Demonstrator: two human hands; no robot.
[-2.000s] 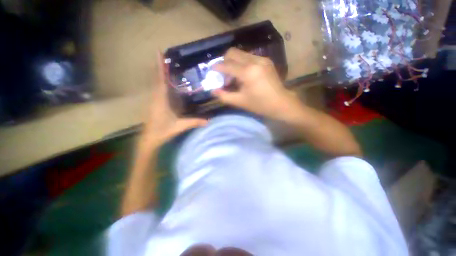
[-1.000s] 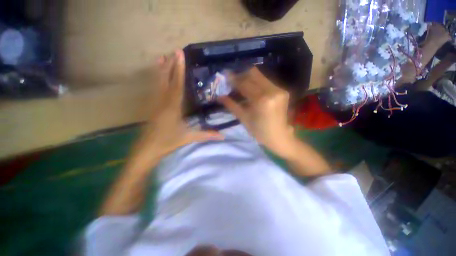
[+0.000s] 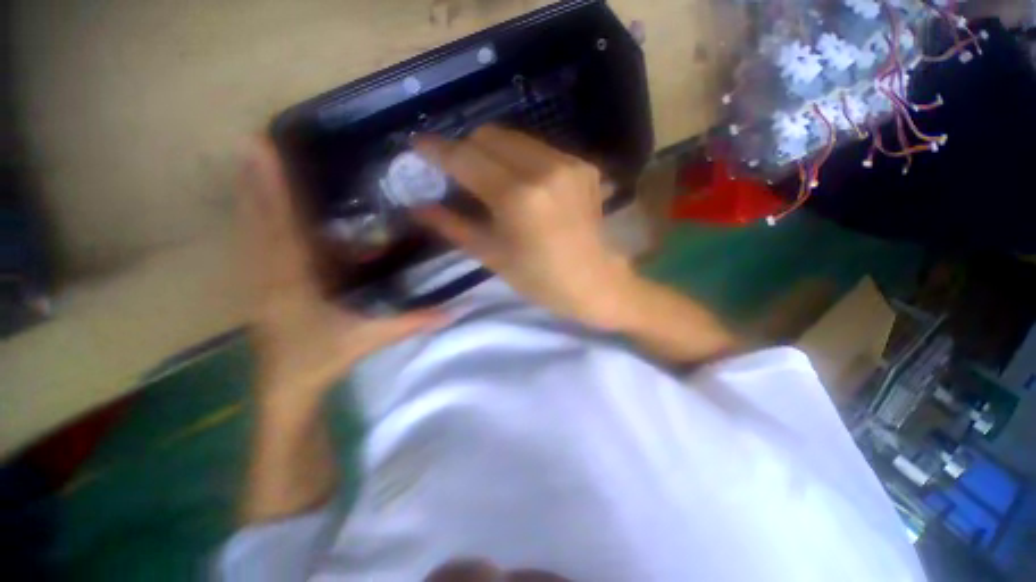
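Observation:
A black glossy housing (image 3: 568, 68) lies open side up at the bench's front edge, against my white shirt. A round white unit (image 3: 416, 180) is inside its left half. My right hand (image 3: 517, 199) holds the round unit at its edge between thumb and fingers. My left hand (image 3: 298, 290) is blurred; it spans the housing's left end, fingers along the end wall and thumb along the near side. Small pale and reddish parts left of the unit are too blurred to name.
The tan bench (image 3: 148, 136) runs across the view. At the upper right, a stock of white units (image 3: 835, 68) has red wires hanging over the edge. Below are green floor (image 3: 727, 273), a red patch (image 3: 727, 193) and a cardboard piece (image 3: 854, 330).
The housing appears larger and further left, partly from camera movement. The white disc now faces up clearly between my right fingers; earlier it was blurred. My left hand stays at the left end.

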